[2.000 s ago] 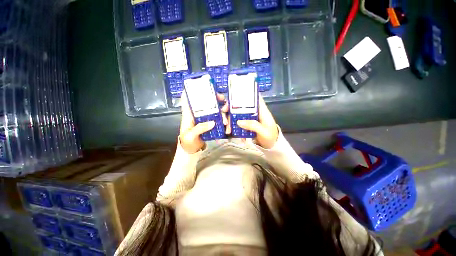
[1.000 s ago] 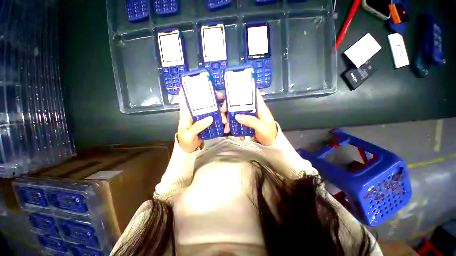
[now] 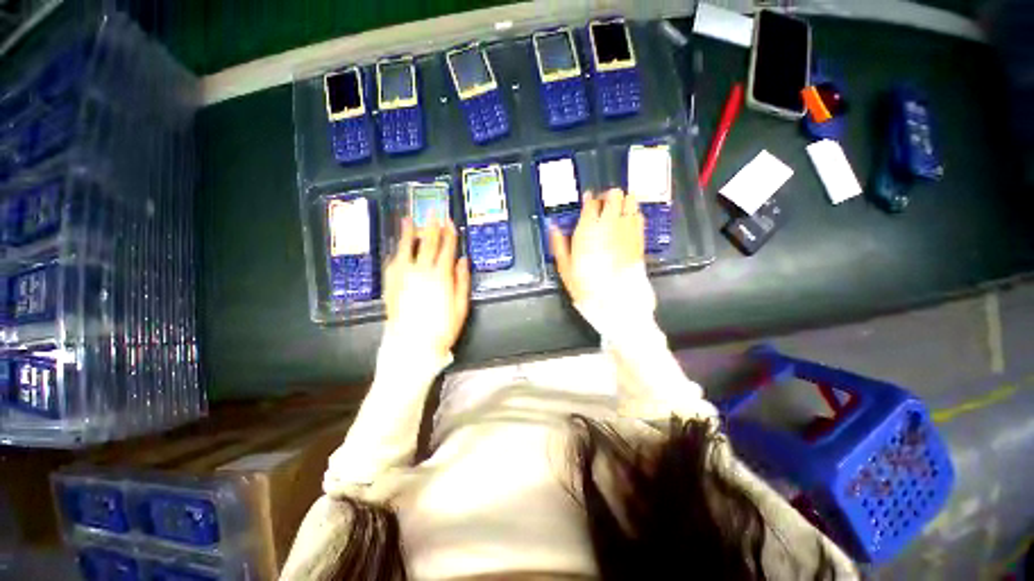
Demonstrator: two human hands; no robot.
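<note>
The clear tray holds two rows of blue keypad phones. My left hand is over the second front-row phone, hiding its keypad; its screen is dim greenish. My right hand is over the fourth front-row phone, with fingers towards the fifth; both screens are white. Whether either hand grips a phone is hidden. The first front-row phone has a white screen, and the third is lit in colour. The back-row phones have dark or grey screens.
Stacked trays stand left, with a carton below. Right of the tray lie a red pen, smartphone, white card, black block, white block and blue phones or housings. A blue stool stands lower right.
The two phones held up in my hands are no longer raised. Both hands have moved forward and apart over the tray's front row. More phones show there, and the view takes in the whole tray.
</note>
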